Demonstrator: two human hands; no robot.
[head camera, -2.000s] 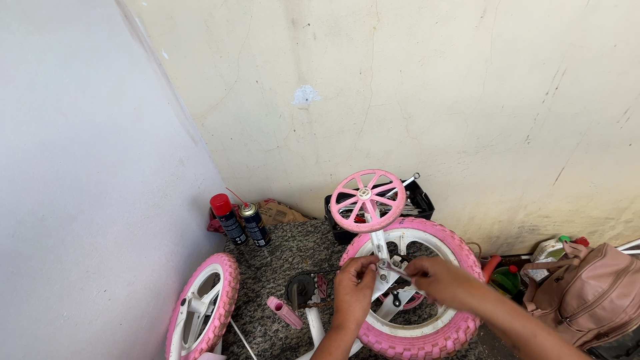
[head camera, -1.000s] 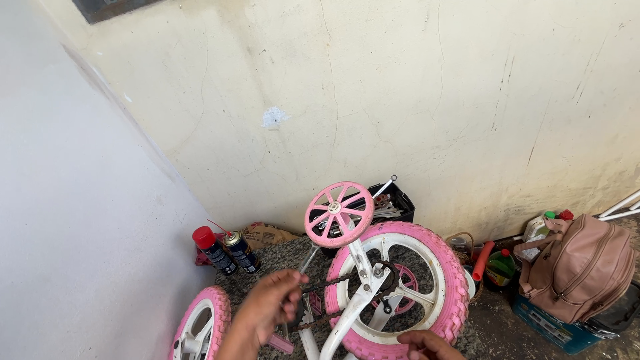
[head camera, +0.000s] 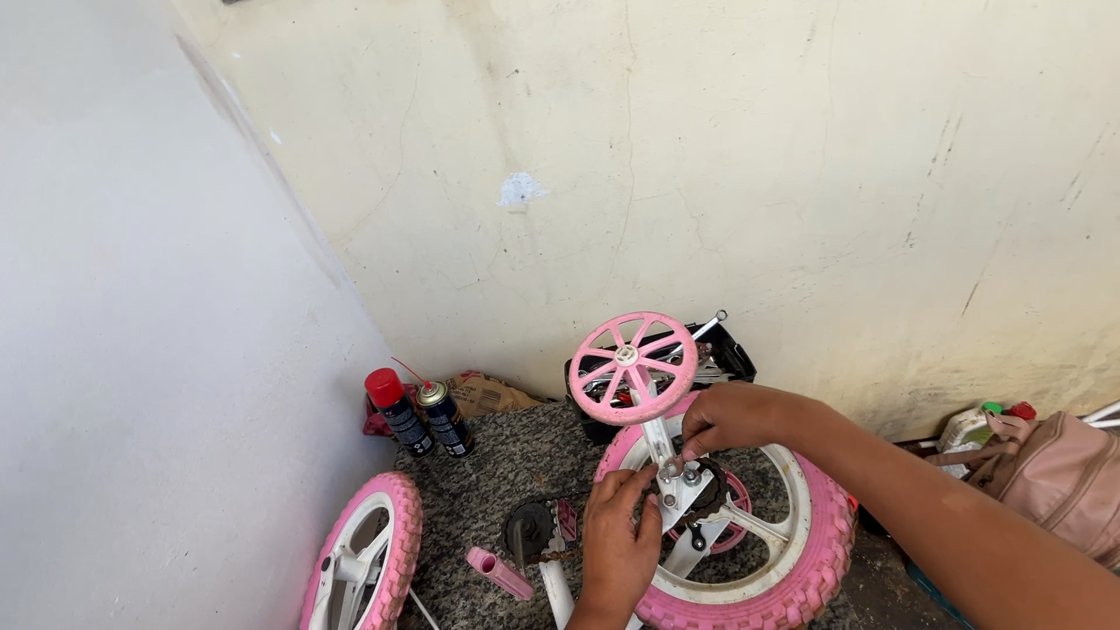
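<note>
A child's bicycle lies over a granite surface, its large wheel with a pink tyre (head camera: 827, 542) under my hands. My right hand (head camera: 731, 420) has its fingertips at the axle hardware (head camera: 678, 477) of that wheel, against what looks like a small metal part. My left hand (head camera: 621, 534) touches the same bracket from the left, thumb and fingers near the bolts; whether it grips anything is unclear. Just above both hands a pink training wheel (head camera: 626, 354) stands on its white arm (head camera: 656, 437). A dark chainwheel (head camera: 529, 529) is left of my left hand.
A black box of wrenches (head camera: 739, 359) stands behind the training wheel. Two spray cans (head camera: 401, 416) are at the back left of the granite top (head camera: 490, 464). The second pink-tyred wheel (head camera: 402, 534) is at lower left, near a pink plastic part (head camera: 499, 573). A backpack (head camera: 1063, 481) is far right.
One second ago my hands were apart, the left holding a thin metal tool beside the training wheel. Both are now together at the axle hardware, and that tool is no longer seen in the left.
</note>
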